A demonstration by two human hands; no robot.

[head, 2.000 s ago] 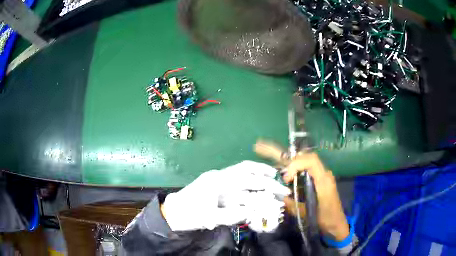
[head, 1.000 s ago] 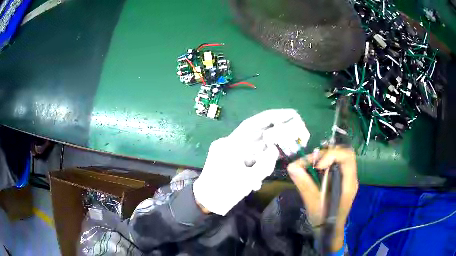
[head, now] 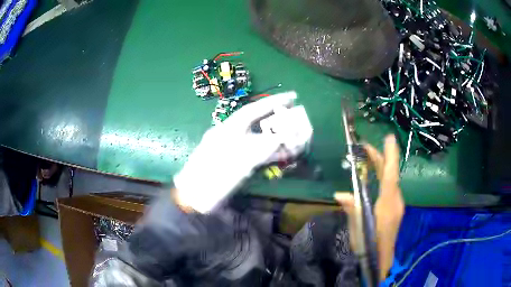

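My left hand (head: 241,146), in a white glove, holds a white plastic housing (head: 288,126) over the bench near its front edge. A blurred circuit board (head: 274,171) with a yellow part hangs just below the glove. My bare right hand (head: 381,196) holds a soldering iron (head: 358,185), its barrel pointing up and away, apart from the housing. Several circuit boards (head: 224,78) with red wires lie on the green bench, just beyond the glove, which partly covers the nearest one.
A grey-brown fume hood (head: 336,39) stands at the back. A tangled heap of black parts (head: 437,84) with green and white wires lies at the right. An open cardboard box (head: 84,224) is below the bench edge; a blue surface (head: 459,241) is at the lower right.
The gloved hand has moved left and away from me, towards the boards, with the housing. The right hand and iron have parted from the work, and the right fingers have spread.
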